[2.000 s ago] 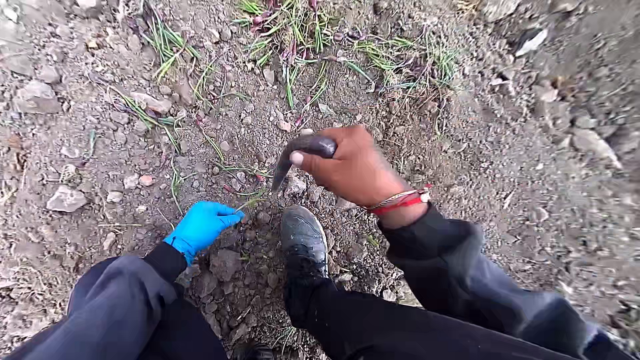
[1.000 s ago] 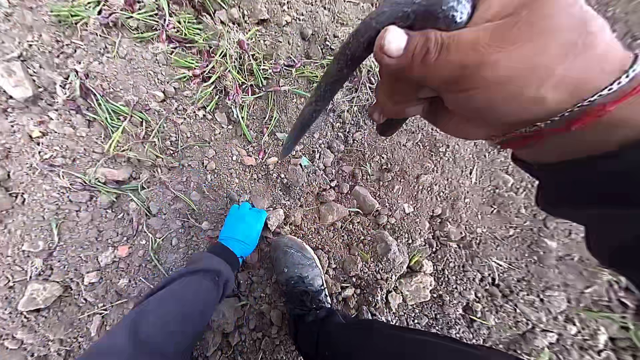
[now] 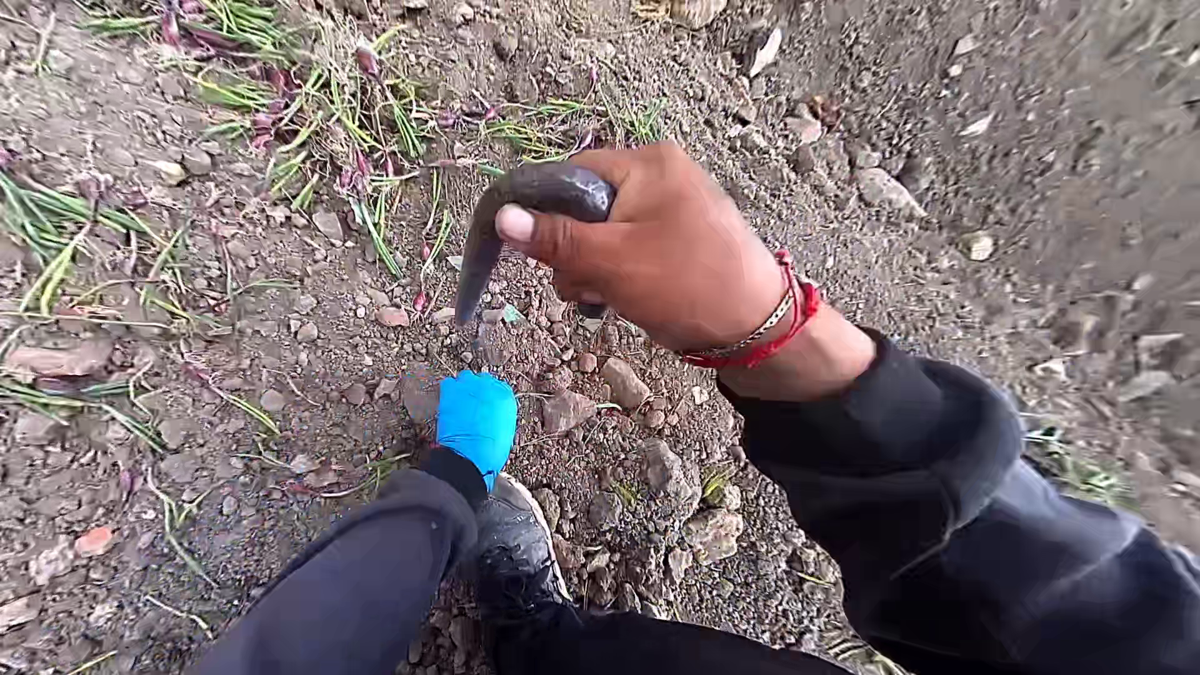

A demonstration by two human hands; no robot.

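Note:
My right hand [image 3: 656, 248], bare with red and metallic bracelets at the wrist, grips a dark curved hand tool [image 3: 483, 234] whose pointed end is directed down at the soil. Just below that tip is my left hand [image 3: 476, 422] in a blue glove, low over the ground beside the shoe; its fingertips face away from the camera, and whether they hold anything is hidden. Pulled purple-red bulb plants with green leaves [image 3: 375, 159] lie scattered on the soil beyond and to the left of both hands.
A black shoe [image 3: 516, 548] stands on the stony soil right below the gloved hand. Stones [image 3: 666, 469] lie to its right, and a larger pale stone [image 3: 886, 190] sits farther up on the right. More green-leaved plants [image 3: 56, 225] lie at the left edge.
The right hand with the curved tool was raised close to the camera a second ago and is now lower, near the gloved hand. The gloved hand stays near the shoe.

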